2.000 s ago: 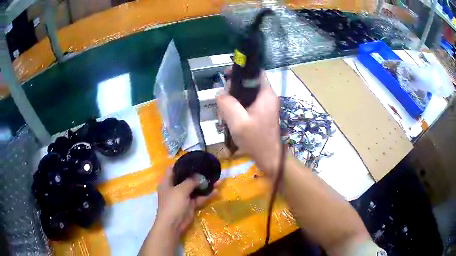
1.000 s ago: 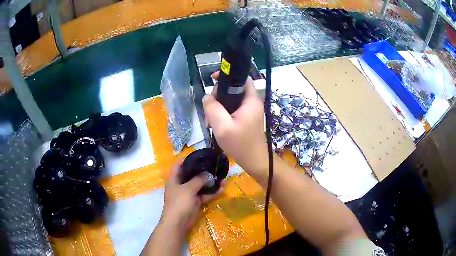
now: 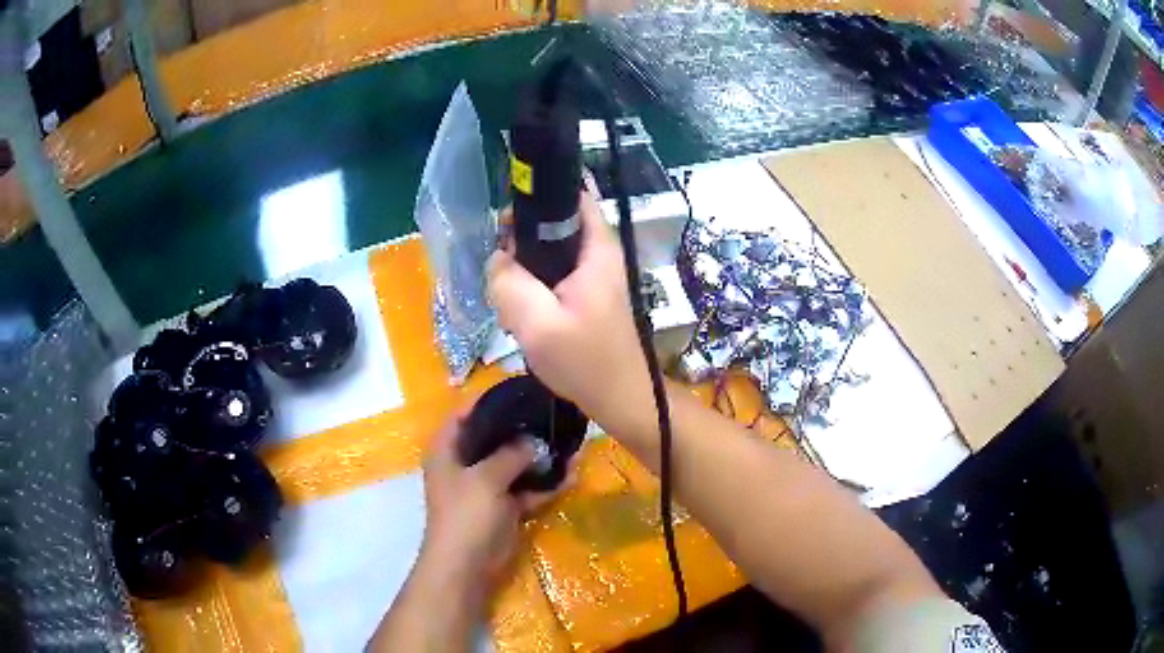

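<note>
My right hand (image 3: 562,300) grips an electric screwdriver (image 3: 546,179), a thick black cylinder with a yellow sticker, held upright. Its black cord hangs over my forearm. My left hand (image 3: 479,491) holds a glossy black round housing (image 3: 498,418) just above the orange tape, with its open side up. The screwdriver's lower end points down into the housing; the tip is too small to see clearly. A pale component shows inside the housing by my left fingers.
Black housings (image 3: 192,447) cluster at left. An upright clear bag (image 3: 457,242) and a cream-grey screw feeder (image 3: 654,223) stand behind the housing. Wired components (image 3: 772,313) lie heaped at right, beside a cardboard sheet (image 3: 919,281) and blue tray (image 3: 1021,198). A green conveyor (image 3: 345,140) runs behind.
The screwdriver and my right hand have moved left, from over the feeder to above the housing. My left hand has moved slightly right with the housing still held.
</note>
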